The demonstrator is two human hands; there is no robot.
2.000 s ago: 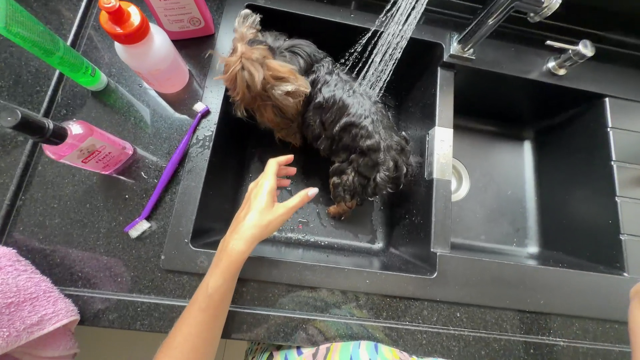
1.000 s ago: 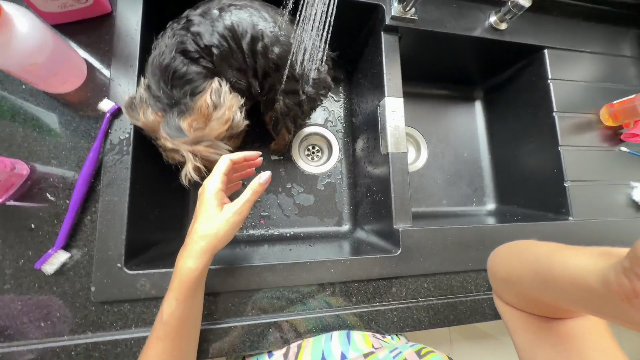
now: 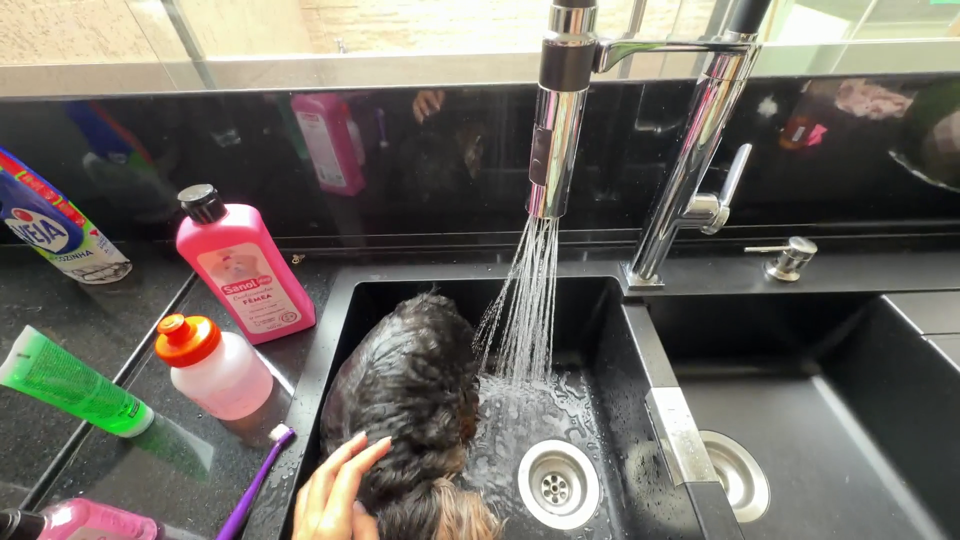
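Note:
A small black and tan dog [image 3: 409, 382] with wet fur stands at the left side of the left sink basin [image 3: 634, 442]. My left hand [image 3: 337, 487] is at the dog's left flank, near its lower back and head end, fingers slightly apart and holding nothing; whether it touches the fur is hard to tell. Water [image 3: 529, 307] sprays from the chrome faucet head [image 3: 555, 150] onto the basin floor, beside the dog, above the round metal drain [image 3: 559, 484]. My right hand is out of view.
Left of the sink stand a pink bottle [image 3: 247, 277], an orange-capped bottle [image 3: 221, 371], a green tube [image 3: 75, 382], a blue cleaner pack [image 3: 56, 217] and a purple toothbrush [image 3: 259, 480]. A faucet lever [image 3: 735, 176] and a soap dispenser [image 3: 790, 259] are behind the second basin [image 3: 810, 450].
The view has tilted up to the faucet and window. Between the earlier frames the dog turned and moved left, uncovering the drain. My right arm, seen one second ago, is out of view.

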